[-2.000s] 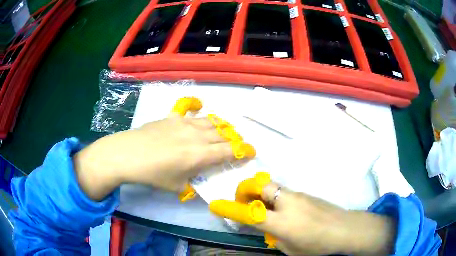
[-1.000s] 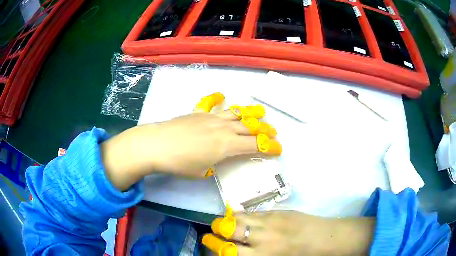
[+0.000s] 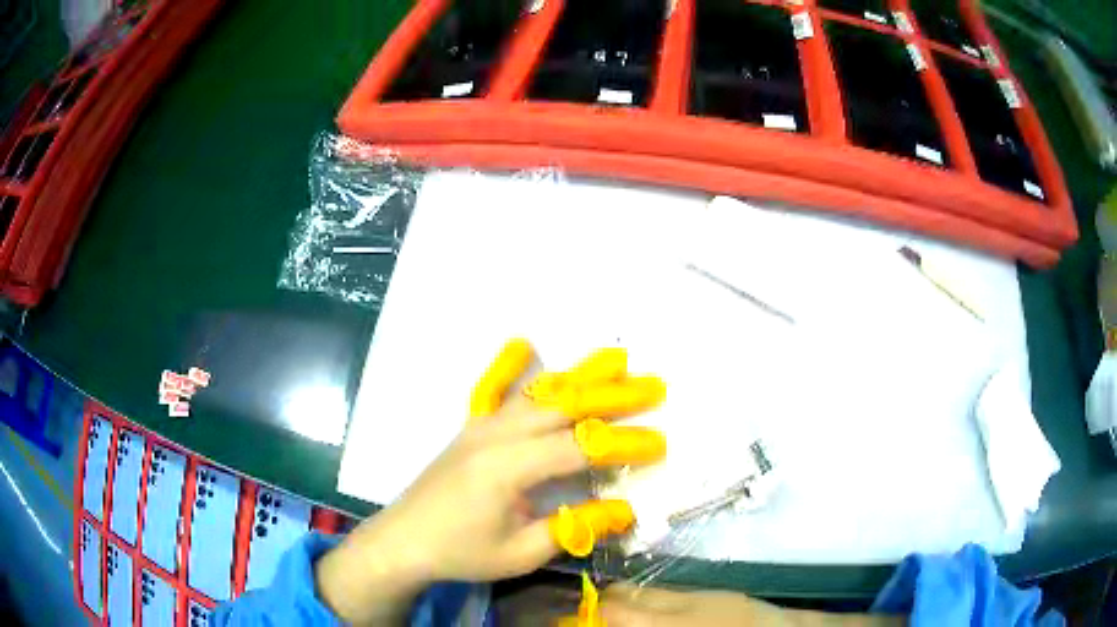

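A thin whitish, glossy panel [image 3: 717,505] with a brownish strip and a small dark patch lies at the front of the white mat; much of it is hidden or blends into the mat. My left hand [image 3: 490,490], with orange-yellow finger cots, is at its left end, thumb and fingers around that edge. My right hand [image 3: 686,605] is at the bottom edge, mostly cut off, with one cot tip visible near the panel's lower left corner. Its grip cannot be made out.
Red foam tray [image 3: 588,141] with black panels stands behind the mat [image 3: 490,233]. Slim tool [image 3: 741,294] and dark-tipped stick [image 3: 943,284] lie on it; white cloth [image 3: 1014,447] at right. Clear bag [image 3: 355,227] and red-and-white stickers [image 3: 180,390] lie left. Blue-faced panels [image 3: 159,521] show lower left.
The view has shifted, showing more at the left. My right hand has moved down, mostly out of the picture. My left hand has moved lower, its fingers more spread at the panel's left end.
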